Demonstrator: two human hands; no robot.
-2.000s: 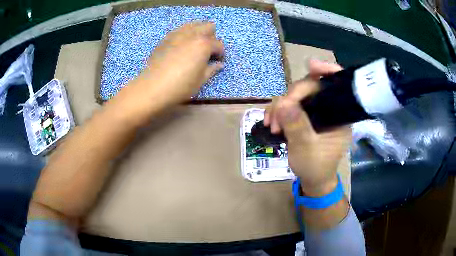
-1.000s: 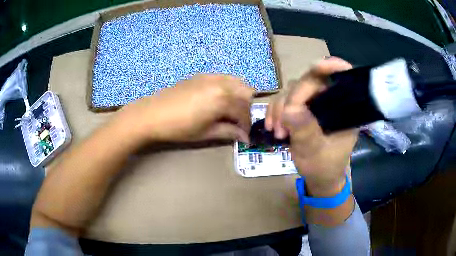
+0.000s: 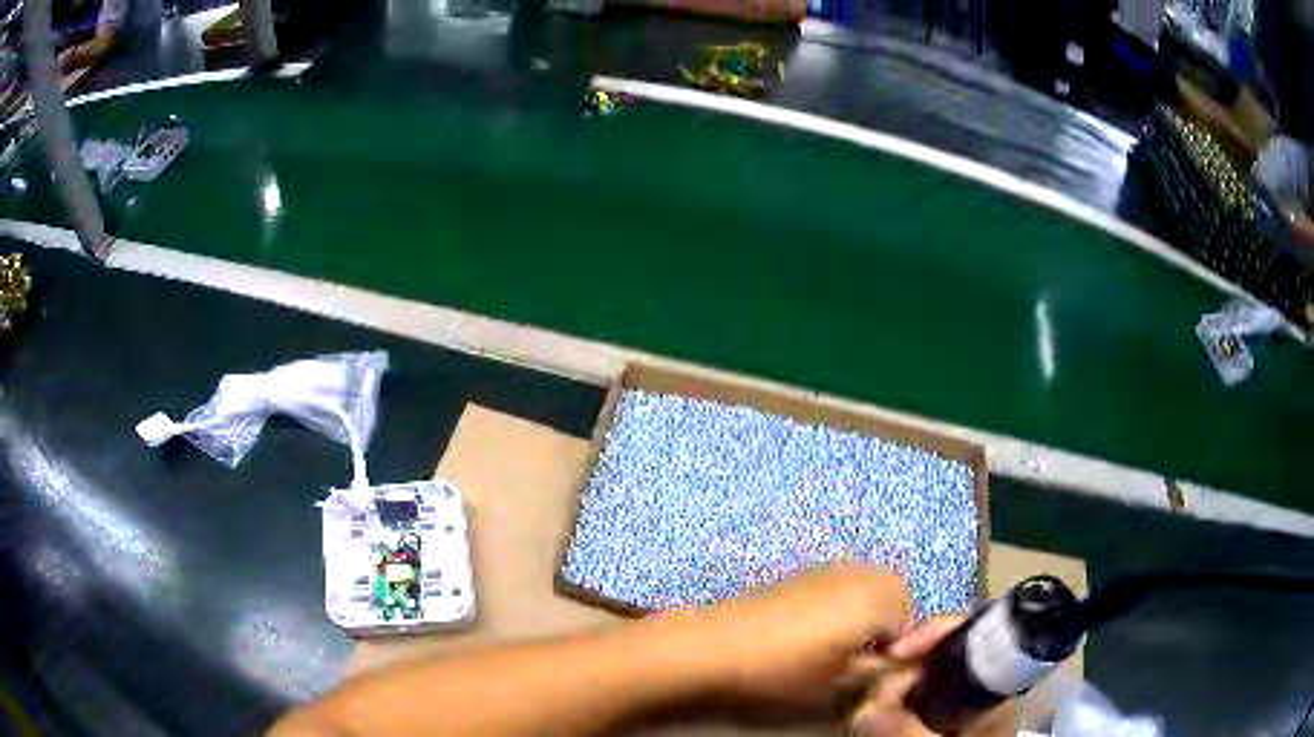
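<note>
My right hand (image 3: 905, 700) is at the bottom edge, partly cut off, wrapped around the black electric screwdriver (image 3: 994, 651) with a white label. My left hand (image 3: 829, 631) is against the right hand at the screwdriver's front, in front of the screw tray's near edge. Its fingertips are hidden or blurred, so I cannot tell whether it holds anything. The cardboard screw tray (image 3: 614, 418) is full of tiny silvery-blue screws. An open white socket housing (image 3: 399, 559) with a green circuit board lies at the left. The screwdriver bit is not visible.
A bagged cord (image 3: 288, 399) runs from the left housing. Cardboard mat (image 3: 507, 482) lies under the tray. Beyond the pale rail (image 3: 360, 305) is a green conveyor belt (image 3: 476, 216) with white housings at both far ends. Plastic (image 3: 1102, 716) shows lower right. A person's arm shows upper left.
The view has tilted up and swung left, bringing the conveyor into view. The housing under my hands is out of sight. My left hand has gone from the screw tray to beside my right hand.
</note>
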